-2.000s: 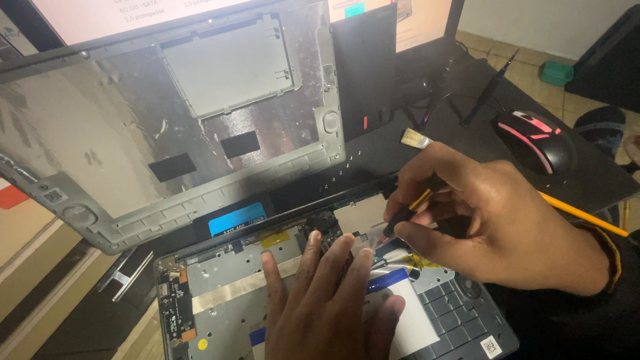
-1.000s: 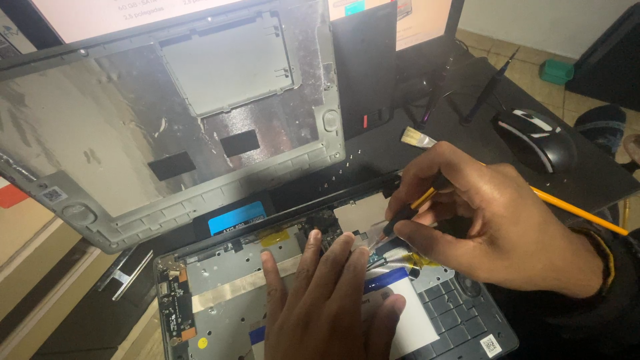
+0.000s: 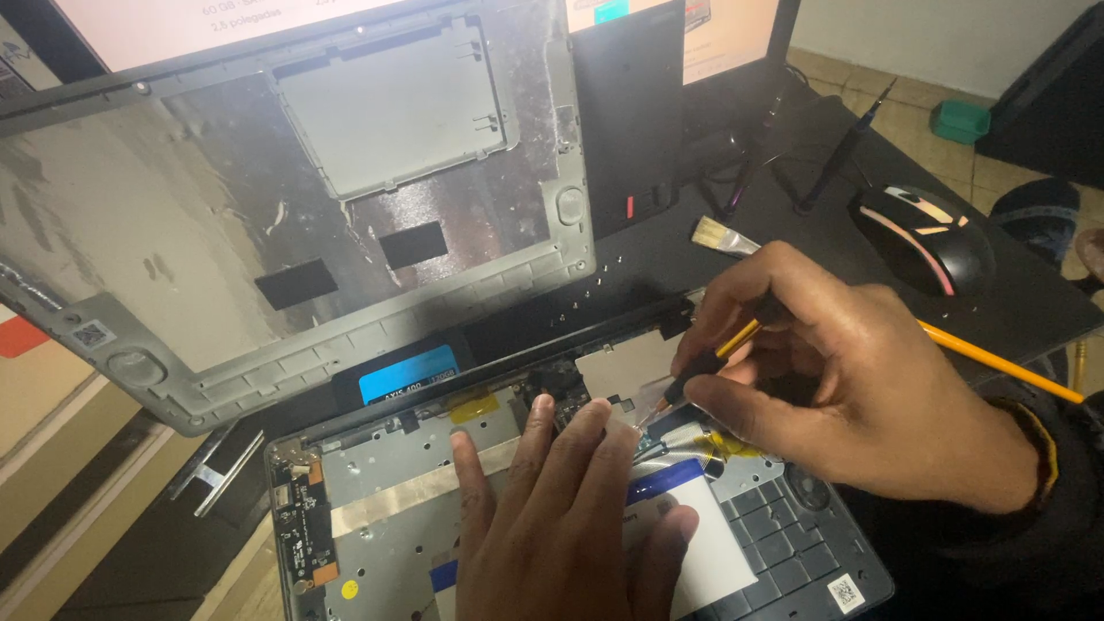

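An opened laptop base (image 3: 397, 457) lies at the lower middle with its inner parts exposed. My left hand (image 3: 561, 509) rests palm down over it, fingers spread, its fingertips beside the circuit board. Between the thumb and fingers of my right hand (image 3: 811, 371) is a small screwdriver (image 3: 699, 366) with a black and yellow handle. Its thin tip points down at the board, close to my left index finger. Flat cables (image 3: 673, 448) and yellow tape (image 3: 731, 444) lie just below the tip. A white battery pack (image 3: 711, 552) with blue tape is partly under my left hand.
The laptop's bottom cover (image 3: 379, 319) stands tilted behind the base, before a lit monitor (image 3: 216, 21). Small screws (image 3: 588, 295) lie in a row near a blue-labelled drive (image 3: 410, 371). A brush (image 3: 720, 237), a mouse (image 3: 923, 237) and a pen-shaped tool (image 3: 849, 147) are at the right.
My left hand stays in place on the laptop. The right hand keeps its hold on the screwdriver, with only slight shifts of the fingers and handle.
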